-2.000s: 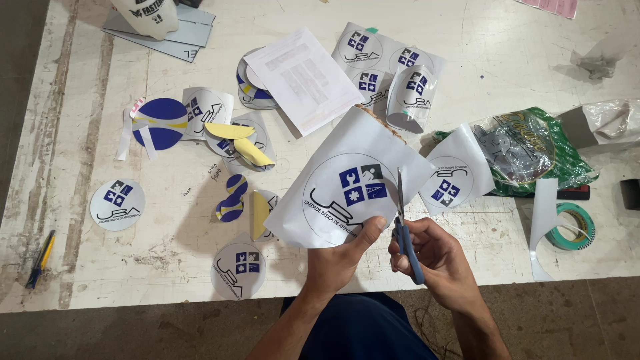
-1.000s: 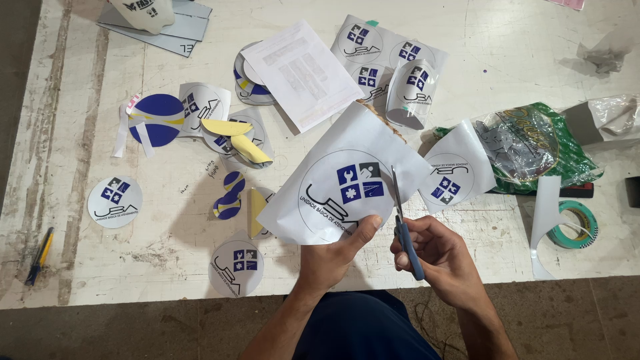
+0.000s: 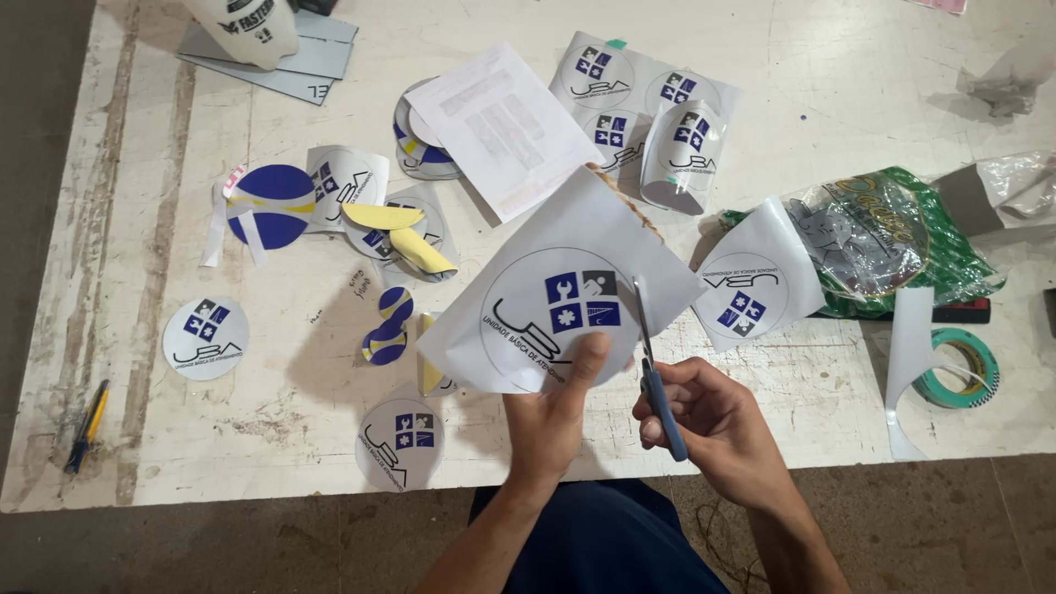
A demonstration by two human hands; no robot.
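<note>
My left hand pinches the lower edge of a white printed sticker sheet, thumb on top, fingers hidden beneath. The sheet bears a round outline with a blue and grey logo and is raised over the table's near edge. In my right hand is a pair of scissors with blue handles; their blades lie at the right side of the round outline, pointing away from me. A round cut sticker lies left of my left hand, and a partly cut sticker piece rests right of the sheet.
Farther left are another round sticker and a yellow utility knife. A white paper and more printed stickers lie at the back. On the right are a green plastic bag, a green tape roll and a white offcut.
The sheet has turned slightly in my left hand since the earliest frame. My right hand keeps the scissors at its right side throughout.
</note>
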